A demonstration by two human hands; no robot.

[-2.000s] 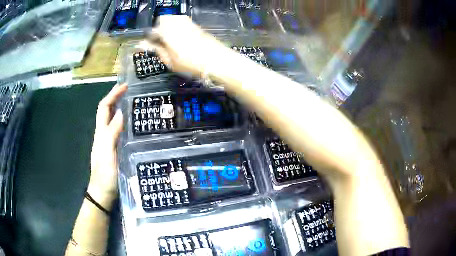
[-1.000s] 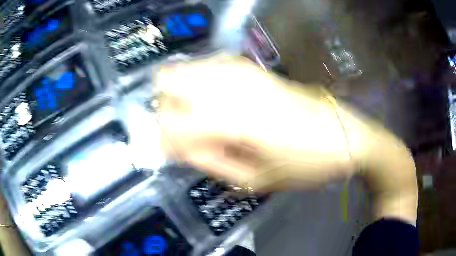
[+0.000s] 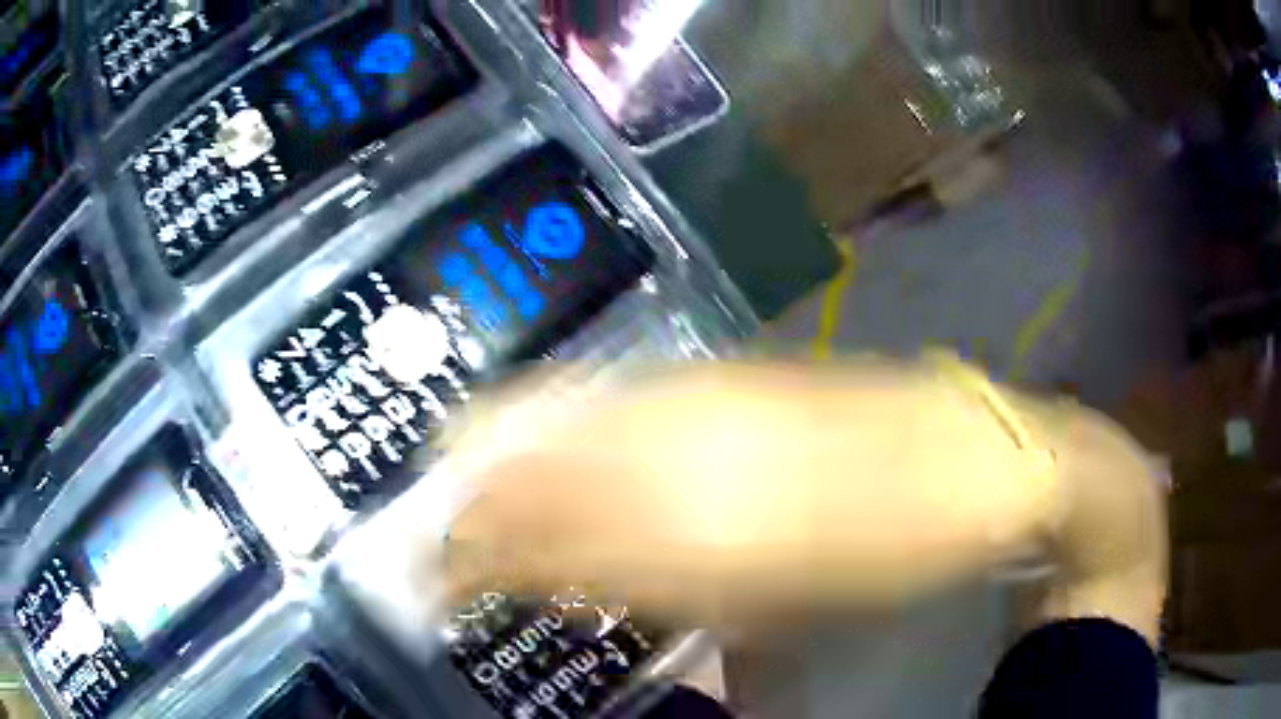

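Observation:
A clear plastic tray holds several black keypad phones and lies tilted across the left and middle. One phone with white number keys and blue screen print lies uncovered above my right hand. My right hand is badly blurred and lies over the tray's lower right part, partly covering another phone's keypad. Its fingertips are smeared, so I cannot tell whether they hold anything. A phone at the lower left has a white, glaring screen. My left hand cannot be made out.
A pale-edged smartphone lies beside the tray's far edge, on a dark green mat. Yellow lines cross the grey floor beyond. A crumpled clear item shows at the upper right.
The view has swung right and down along the tray. My right hand has moved from the far phones to the near right ones. My left hand has dropped out of view.

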